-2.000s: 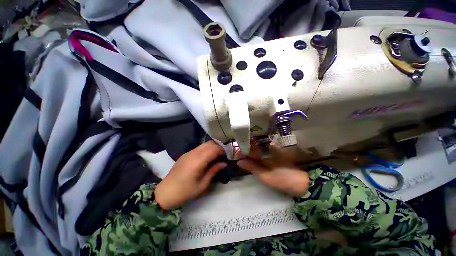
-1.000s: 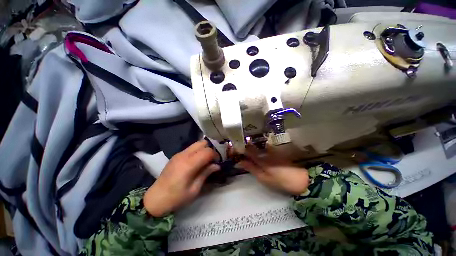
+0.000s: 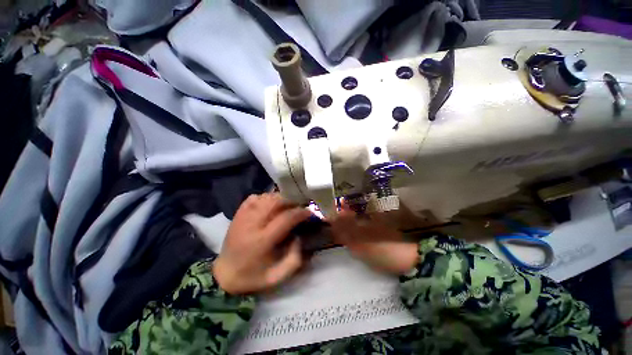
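The cream-white sewing machine head (image 3: 443, 132) stands over the work, with its needle area mostly hidden by fingers. My left hand (image 3: 260, 243) is left of the needle, fingers bent on dark cloth. My right hand (image 3: 371, 239) is blurred, its fingertips under the machine head beside the needle, on the same cloth. Only a thin strip of the black piece (image 3: 320, 239) shows between the hands. The light-grey garment with black bands (image 3: 201, 156) lies left of and behind the machine, with black panels (image 3: 163, 243) beside my left hand.
Blue-handled scissors (image 3: 524, 248) lie right of my right hand, under the machine arm. A printed ruler (image 3: 332, 315) runs along the front edge of the white table. A pink trim (image 3: 107, 69) shows on the grey cloth. Clear plastic (image 3: 52, 52) lies at the upper left.
My left hand has shifted and turned slightly, its fingers now higher and covering more of the dark cloth. My right hand stays by the needle. The view has shifted slightly.
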